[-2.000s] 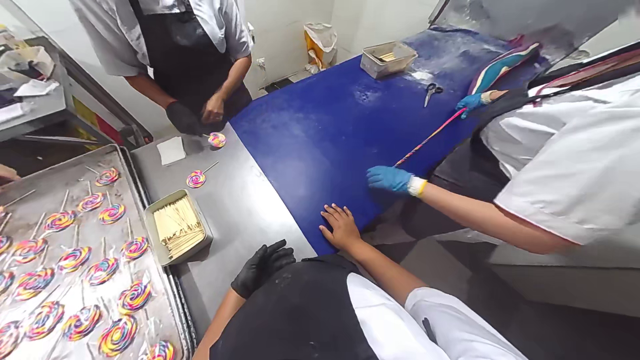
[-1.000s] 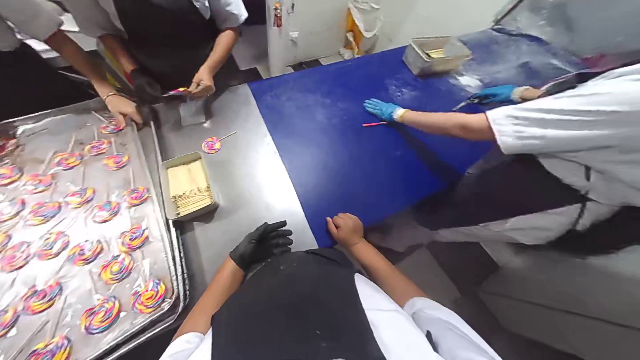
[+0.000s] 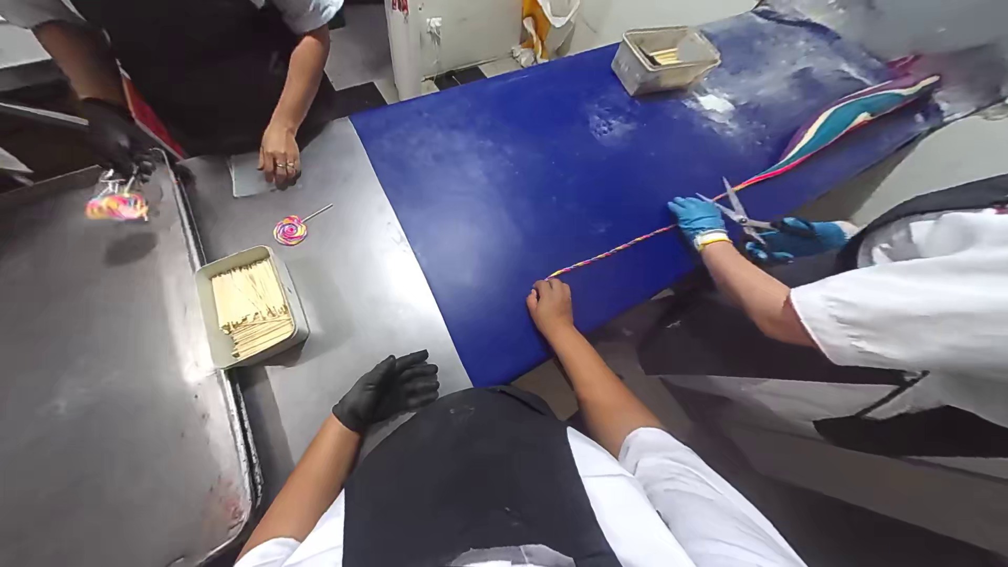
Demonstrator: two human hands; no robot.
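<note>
My left hand [image 3: 388, 389], in a black glove, rests palm sideways at the steel table's near edge, fingers apart and holding nothing. On the blue mat, my bare right hand [image 3: 550, 305] has its fingers curled at the near end of a twisted candy rope [image 3: 614, 250]. The rope runs to a co-worker's blue-gloved hand [image 3: 698, 220]. That person's other gloved hand holds scissors [image 3: 738, 209] by the rope, which widens into a thick striped candy roll [image 3: 854, 118]. A swirl lollipop [image 3: 290, 230] lies on the steel table.
A tub of wooden sticks [image 3: 250, 307] stands beside a large metal tray [image 3: 102, 354]. Another tub [image 3: 665, 59] sits at the mat's far edge. Across the table, a person's black-gloved hand holds wrapped lollipops [image 3: 118, 206] over the tray; their bare hand touches a small sheet [image 3: 250, 175].
My right hand has moved right to the candy rope's end. The co-worker now holds scissors at the rope. The tray, full of lollipops before, shows bare metal, with a bunch held above it.
</note>
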